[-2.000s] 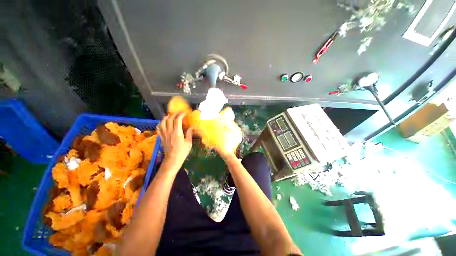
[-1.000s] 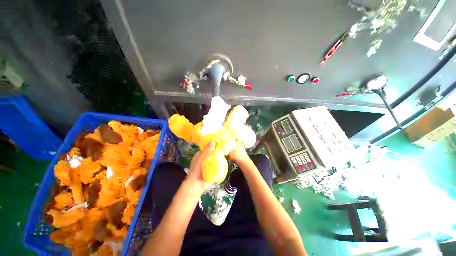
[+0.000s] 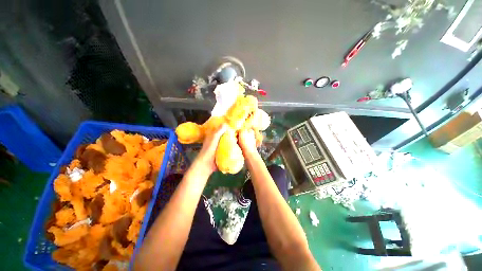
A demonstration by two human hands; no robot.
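An orange plush toy (image 3: 230, 151) with rounded, filled-out limbs is held over my lap. Its white lining (image 3: 226, 97) is around the grey filling nozzle (image 3: 226, 74), which hides the nozzle's open end. My left hand (image 3: 212, 147) grips the toy from the left and below. My right hand (image 3: 248, 143) grips it from the right, its fingers partly hidden by the fur. One limb points left and one hangs down between my hands.
A blue crate (image 3: 100, 126) heaped with orange skins (image 3: 113, 174) stands at the left by my thigh. A weighing scale (image 3: 338, 143) is right of my knees. A dark stool (image 3: 378, 233) stands lower right. A red-handled tool (image 3: 355, 52) lies on the machine panel (image 3: 275, 42).
The toy and both hands have moved up, towards the machine, since a second ago. The lining now sits further up the nozzle, covering more of it.
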